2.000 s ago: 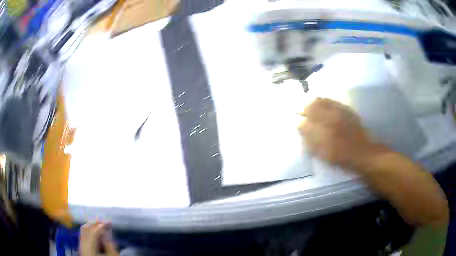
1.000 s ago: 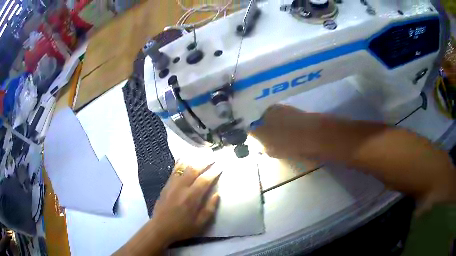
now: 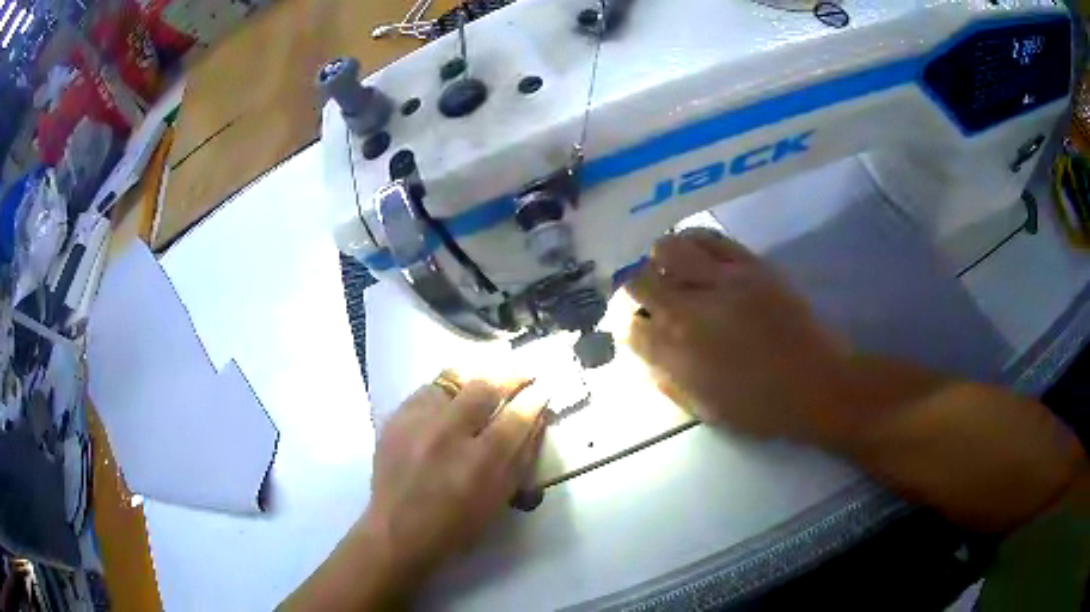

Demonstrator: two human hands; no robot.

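Note:
The pale backing side of a cut panel [image 3: 400,323] lies left of the needle, partly under my left hand and the machine head. My left hand [image 3: 448,460] lies flat on it, fingertips near the presser foot, where strong light washes out detail. My right hand [image 3: 723,323] is right of the needle under the machine arm, fingers curled; what it holds, if anything, is hidden. The white JACK sewing machine [image 3: 717,132] stands over the work, its presser foot area [image 3: 574,347] between my hands.
A notched pale panel [image 3: 179,383] lies at the table's left. Pale grey pieces [image 3: 861,263] lie under the machine arm at right. Brown board [image 3: 257,108] is behind, a scale [image 3: 765,538] runs along the front edge, and scattered pieces lie beyond the left edge.
The pale piece has moved back and left past the needle, baring the plate seam in front. The dark strip is now mostly covered. Both hands remain beside the needle.

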